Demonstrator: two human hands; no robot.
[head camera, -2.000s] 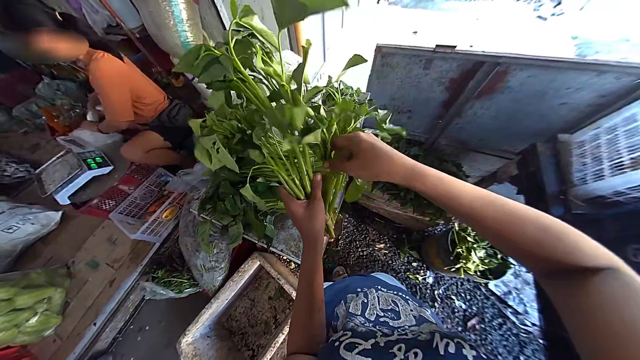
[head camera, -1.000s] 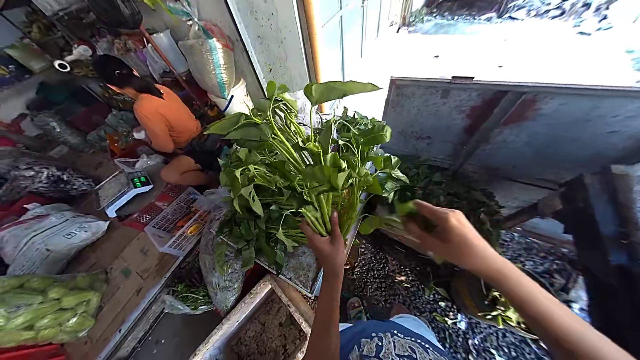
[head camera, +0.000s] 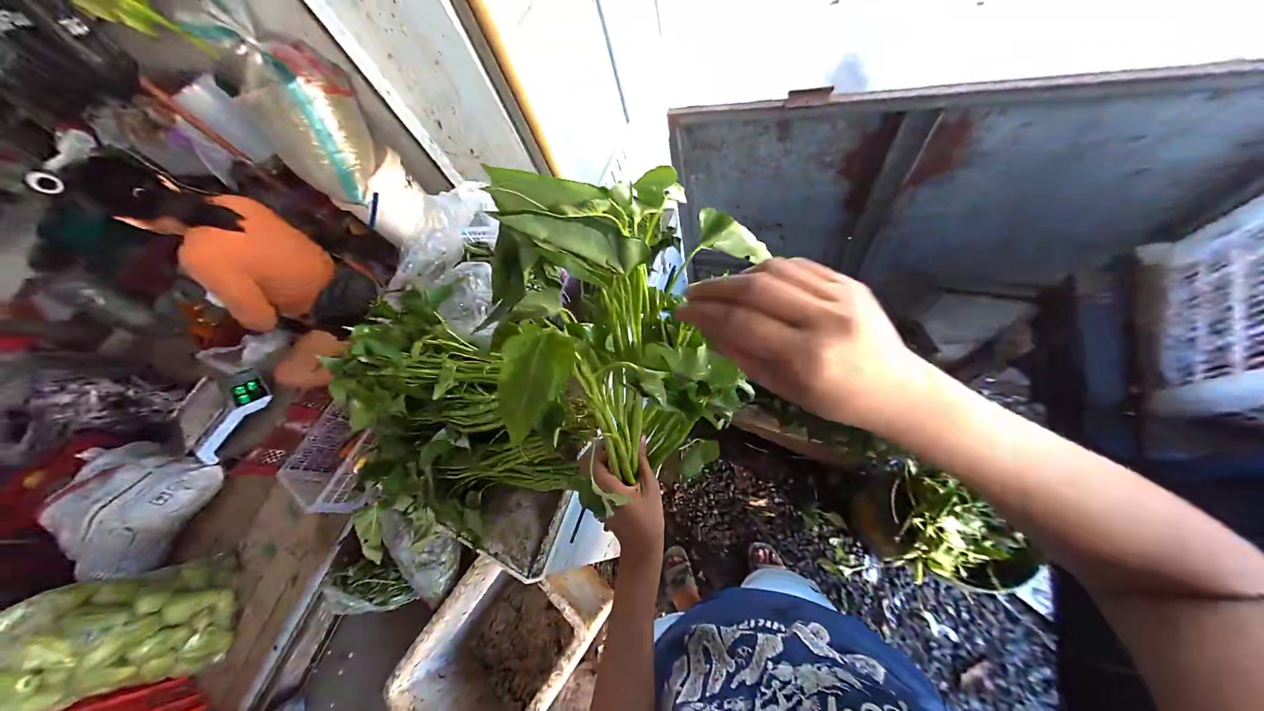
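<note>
My left hand (head camera: 629, 494) grips the lower stems of an upright bunch of leafy greens (head camera: 617, 326), its long green stalks fanning upward. Beside the upper leaves, to the right, is my right hand (head camera: 790, 326), fingers bent together and slightly blurred; whether it pinches a leaf or stem cannot be told. A large pile of the same kind of greens (head camera: 434, 395) lies just left of the bunch, on a surface whose pale corner shows beneath.
A person in an orange top (head camera: 257, 257) crouches at the left near a digital scale (head camera: 232, 405). Below are a foam box (head camera: 444, 632) holding brown matter and a bag of pale green vegetables (head camera: 118, 622). A tub of green trimmings (head camera: 958, 533) stands right; a rusty metal panel (head camera: 770, 178) stands behind.
My right hand has moved from the stems, out to the right, then up beside the upper leaves. My left hand still grips the bunch, now lower on its stems.
</note>
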